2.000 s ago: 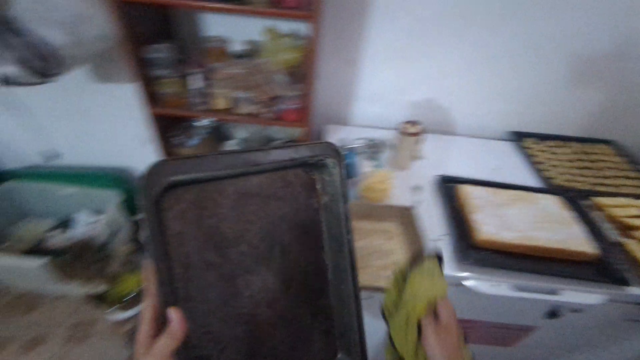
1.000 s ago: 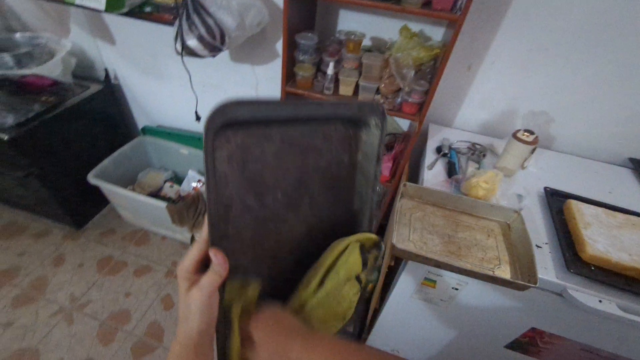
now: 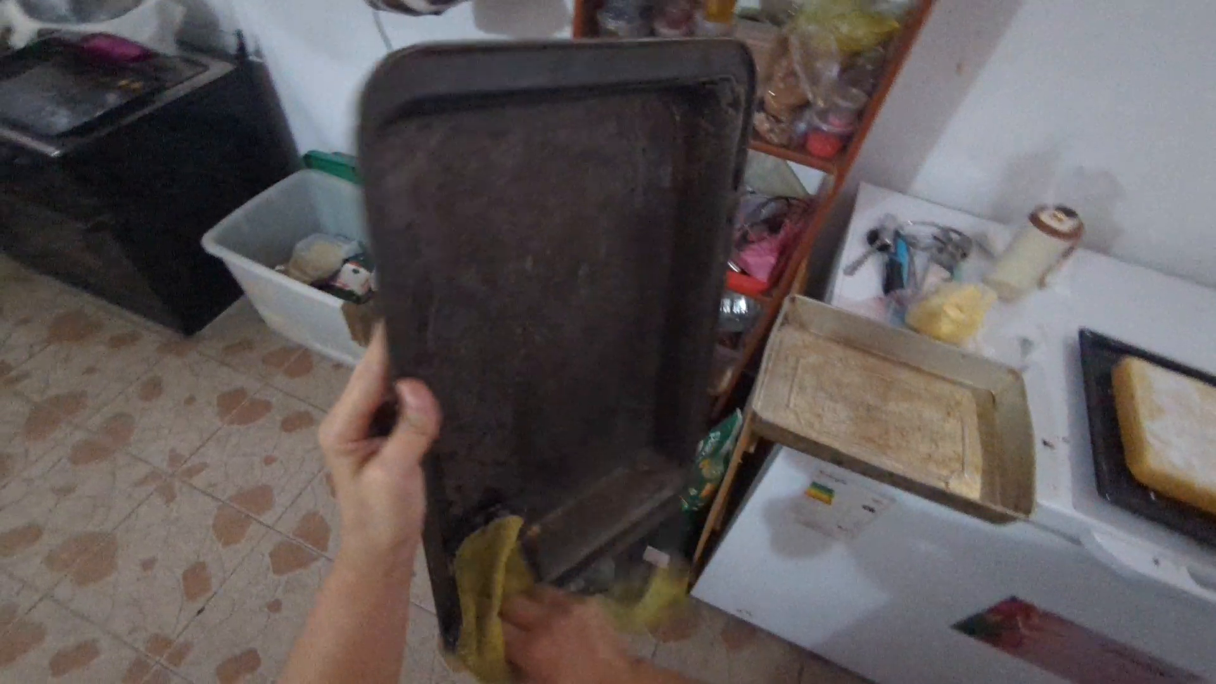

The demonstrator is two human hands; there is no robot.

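A dark metal baking pan (image 3: 551,285) is held up on end, its inside facing me. My left hand (image 3: 380,446) grips the pan's left rim, thumb on the front. Low on the pan, my right hand (image 3: 560,632) holds a yellow-green cloth (image 3: 489,594) against the lower left corner; this hand and part of the cloth are blurred, and the fingertips are hard to see.
On a white chest freezer (image 3: 1054,475) at right are an empty metal pan (image 3: 874,408), a cake (image 3: 1173,427) on a black tray, utensils and a yellow bag (image 3: 950,312). A shelf unit (image 3: 860,123), plastic bin (image 3: 285,228) and black appliance (image 3: 142,171) stand behind.
The cloth in my right hand was away from the pan two seconds ago, over its lower right part one second ago, and is now at its lower left corner. The view has swung left.
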